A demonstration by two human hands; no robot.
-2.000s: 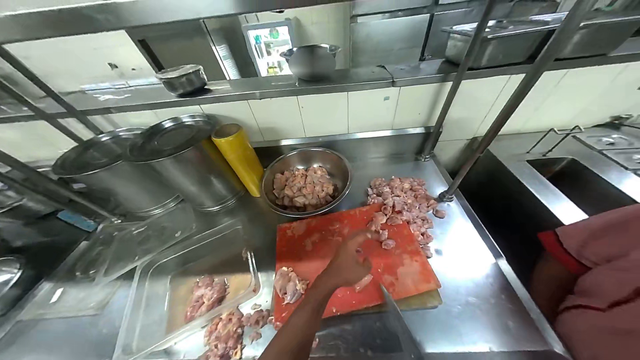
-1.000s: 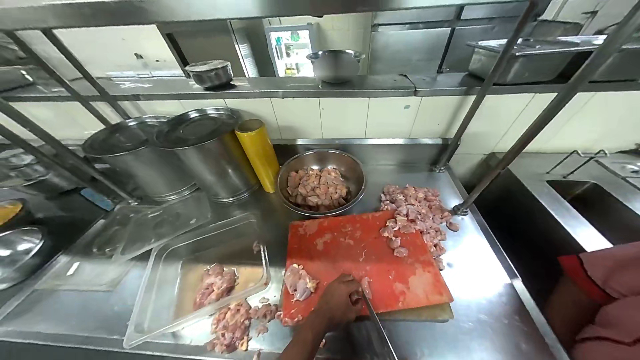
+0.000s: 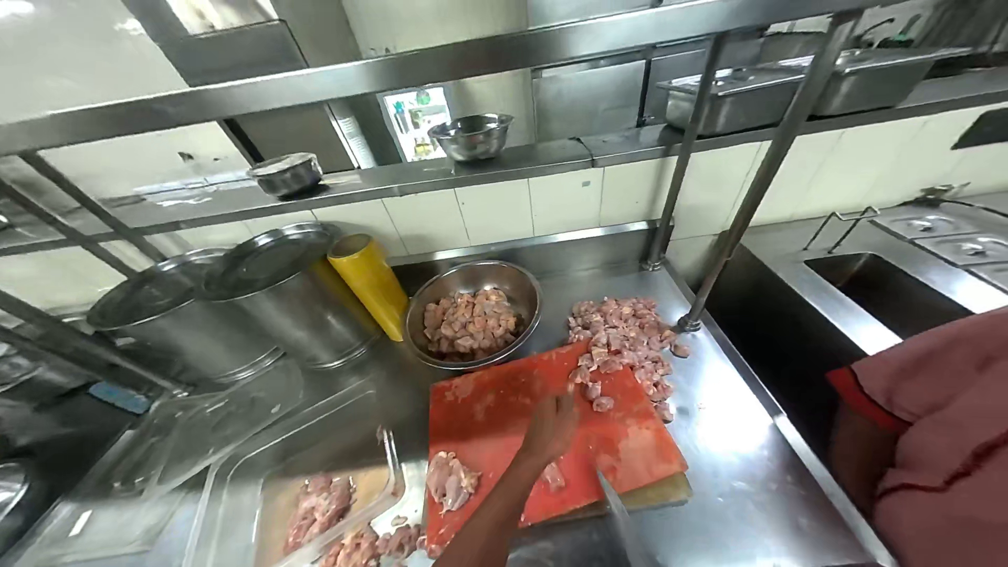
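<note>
My left hand (image 3: 555,425), blurred by motion, is over the middle of a red cutting board (image 3: 504,394); whether it holds anything is unclear. A small piece of raw meat (image 3: 554,476) lies just below it, and a larger piece (image 3: 451,480) rests at the board's left side. The blade of a knife (image 3: 618,512) points up over the board's lower edge; its handle and my right hand are out of view. Cut raw meat pieces (image 3: 626,339) are heaped at the board's upper right, partly on the steel table. Behind the board, a steel bowl (image 3: 530,295) holds more cut meat.
A clear plastic tub (image 3: 209,504) with meat stands at left, with more meat beside it. A yellow cylinder (image 3: 370,283) and lidded steel pots (image 3: 303,315) stand behind. Steel rack posts (image 3: 756,189) rise at right. A person in a pink top (image 3: 937,441) stands at the right edge.
My left hand has moved from beside the knife blade near the board's lower edge up toward the board's middle. The view has shifted and tilted.
</note>
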